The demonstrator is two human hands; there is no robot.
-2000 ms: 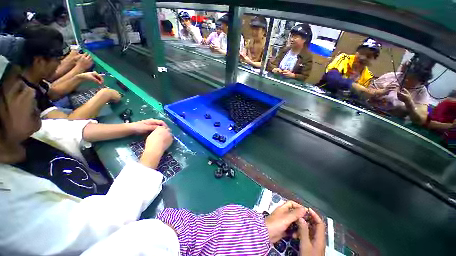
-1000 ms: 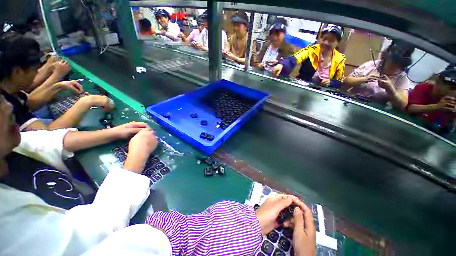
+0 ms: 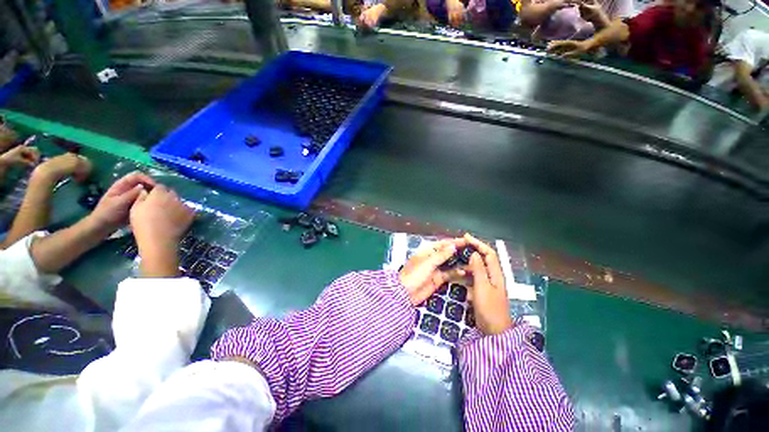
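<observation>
My left hand (image 3: 427, 268) and my right hand (image 3: 489, 291) meet at the fingertips and hold a small black unit (image 3: 459, 256) between them. My fingers cover part of it. Below them lies a sticker sheet (image 3: 434, 348) with flat black rounded squares (image 3: 430, 323) in rows. My right hand and sleeve hide part of the grid. White strips (image 3: 522, 292) show at the sheet's far and right parts.
Loose black units (image 3: 310, 228) lie left of the sheet. A blue bin (image 3: 303, 196) holds many units. Black-and-silver pieces (image 3: 691, 396) lie at right. A neighbour's white-sleeved arms (image 3: 156, 312) work over another sheet (image 3: 198, 268) at left. People sit across the dark belt (image 3: 506, 169).
The view has tipped down and turned right, so more bench shows at right and the people opposite are cut off. Both my hands stay together, with the black unit now visible at the fingertips.
</observation>
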